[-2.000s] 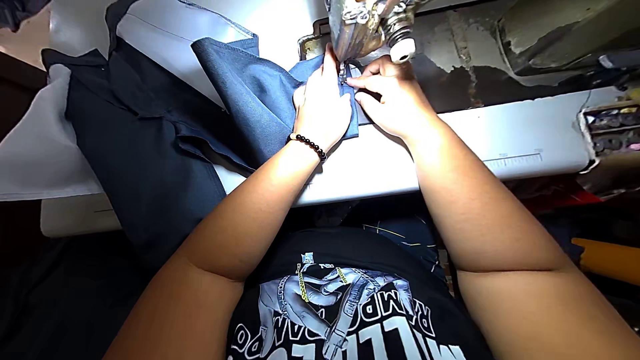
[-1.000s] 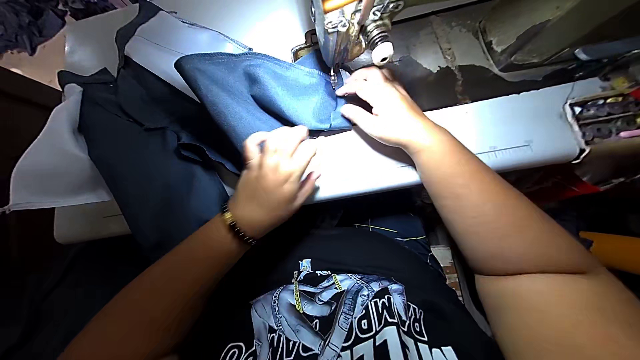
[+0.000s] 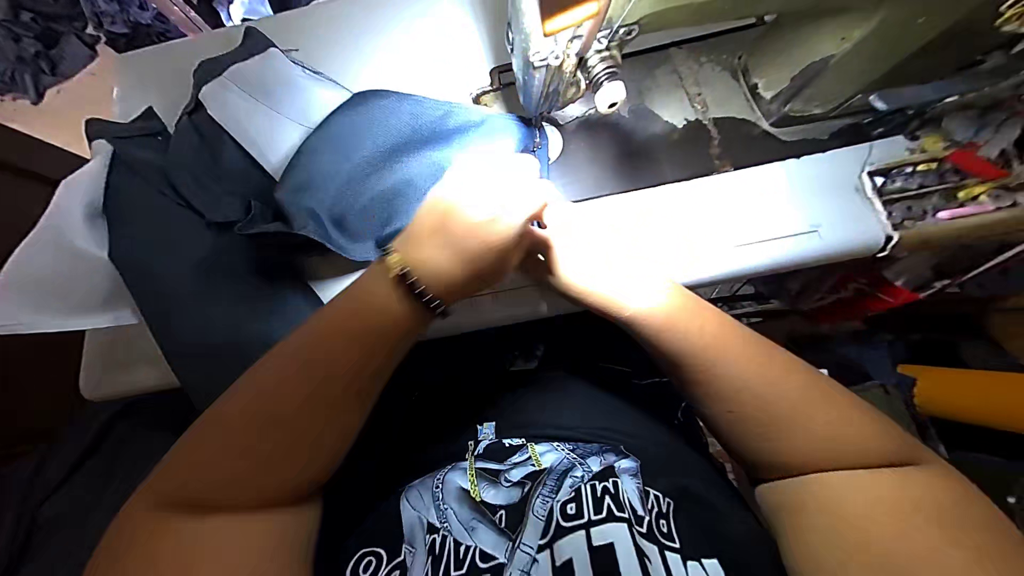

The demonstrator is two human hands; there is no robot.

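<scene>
Dark blue cloth (image 3: 376,160) lies on the bed of a sewing machine (image 3: 552,56), its right edge under the needle and presser foot (image 3: 538,132). My left hand (image 3: 472,220), with a beaded bracelet at the wrist, is at the cloth's front right edge, just in front of the needle. Close against it on the right is my right hand (image 3: 588,248). Glare and blur hide most of the fingers, so what they pinch cannot be made out. The rest of the dark garment (image 3: 200,256), with white lining (image 3: 264,100), spreads leftward over the table.
The white table edge (image 3: 768,224) runs in front of the machine. At the right is a tray of bobbins and small items (image 3: 936,188), with an orange-yellow object (image 3: 968,396) below it. Dark cloth scraps (image 3: 48,48) lie at the upper left.
My left hand has moved right, from the cloth's front edge to beside my right hand. My right hand has come down from near the needle toward the table's front edge.
</scene>
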